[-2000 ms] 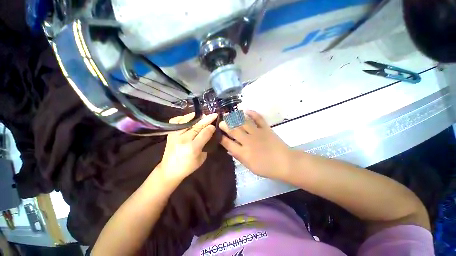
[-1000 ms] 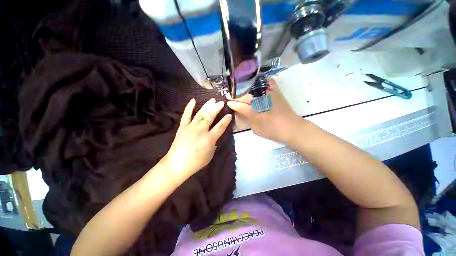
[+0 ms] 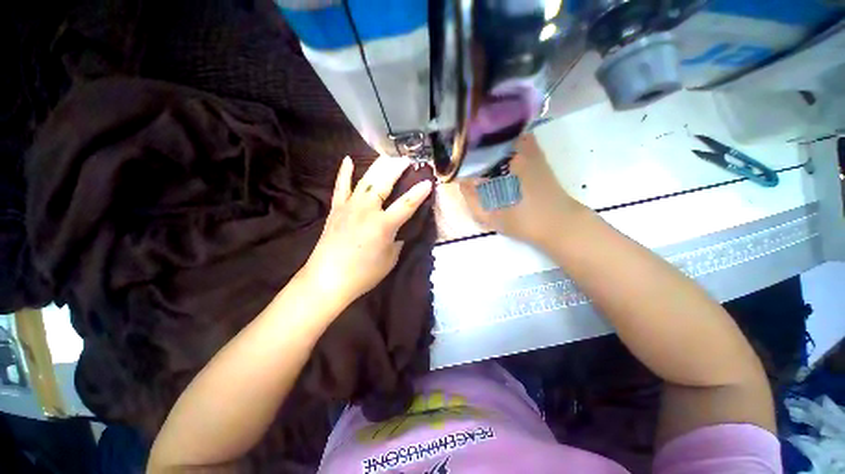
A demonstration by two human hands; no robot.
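Observation:
A dark brown garment (image 3: 176,213) lies bunched over the left of the table, its edge running up to the presser foot (image 3: 412,148) of the sewing machine (image 3: 394,88). My left hand (image 3: 361,231) lies on the cloth just in front of the foot, fingers spread, pressing it flat. My right hand (image 3: 528,199) is at the right of the cloth edge, behind the grey knurled knob (image 3: 500,192). Its fingertips are partly hidden by the knob and machine parts, so its hold on the cloth cannot be told.
Teal snips (image 3: 737,160) lie on the white table (image 3: 611,167) at the right. A printed ruler scale (image 3: 704,255) runs along the front edge. A grey-silver tension dial (image 3: 639,69) stands out from the machine head. White cloth (image 3: 820,430) shows at the lower right.
The view has shifted, and the machine head appears nearer. Since two seconds ago, my left hand has gone from pinched fingers to spread on the cloth. My right hand has moved behind the knob.

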